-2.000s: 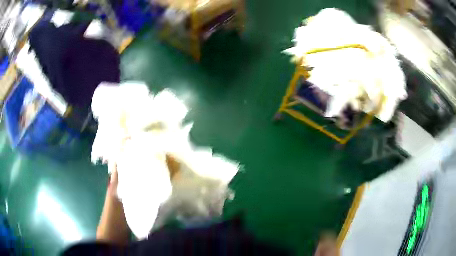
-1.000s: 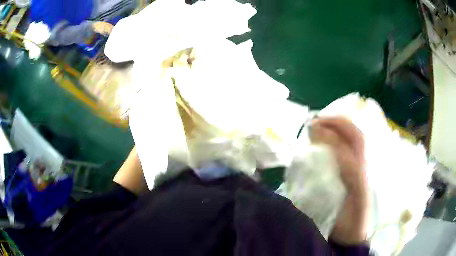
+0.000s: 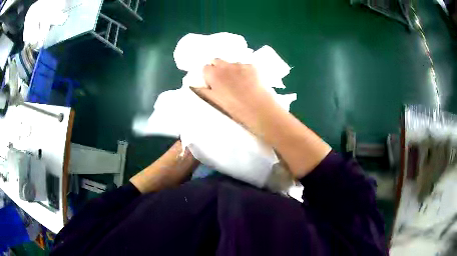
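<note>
A white fabric bundle (image 3: 220, 137) is held against the front of my body, its ruffled layers fanning out ahead and to the left. A narrow tan-brown edge shows between its layers beside my right forearm. My right hand (image 3: 229, 75) is closed on the gathered upper middle of the bundle. My left hand (image 3: 185, 157) is under the near left side of the bundle; its fingers are mostly hidden by the fabric, so its grip does not show clearly.
A white table (image 3: 37, 112) with a machine stands at left, a blue crate (image 3: 42, 75) behind it. White fabric lies on a pale table (image 3: 80, 22) at upper left. Another table (image 3: 403, 145) with blurred material is at right. Green floor (image 3: 310, 40) lies ahead.
My view has turned to another part of the workshop, and the trolley is out of view. My right hand has moved from the right side onto the bundle's middle. The second bundle at right no longer shows.
</note>
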